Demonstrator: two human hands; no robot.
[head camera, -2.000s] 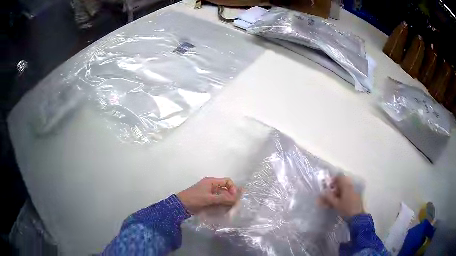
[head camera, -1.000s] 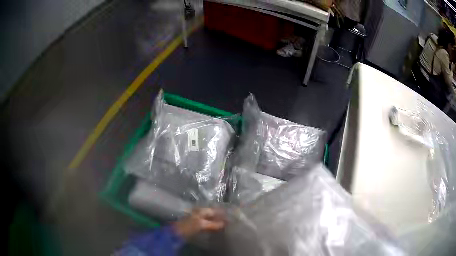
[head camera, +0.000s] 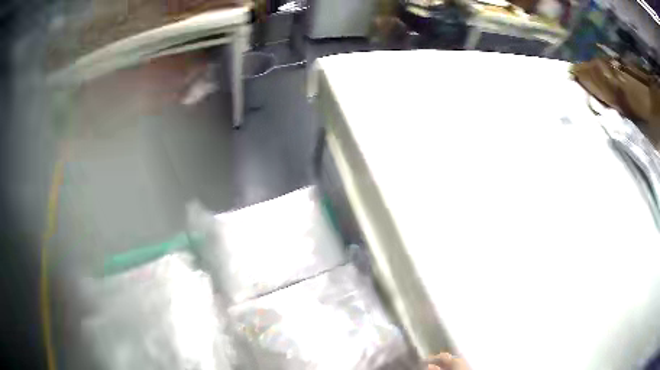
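Observation:
Several shiny plastic-wrapped packages lie in a green crate on the floor beside the table: one at left, one at the back and one in front. They are blurred and overexposed. Part of a hand, apparently my left hand, shows at the bottom edge by the table side. It is cut off, so its fingers cannot be judged. My right hand is not in view; a small dark blue patch at the bottom right corner may be my sleeve.
The large white table fills the right, its surface washed out. A brown bag and a plastic-covered package are at its far right. Another table stands at upper left. A yellow floor line runs down the left.
The view has swung right from the crate towards the table. The package held over the crate now appears to lie in it. My left hand has moved to the bottom edge.

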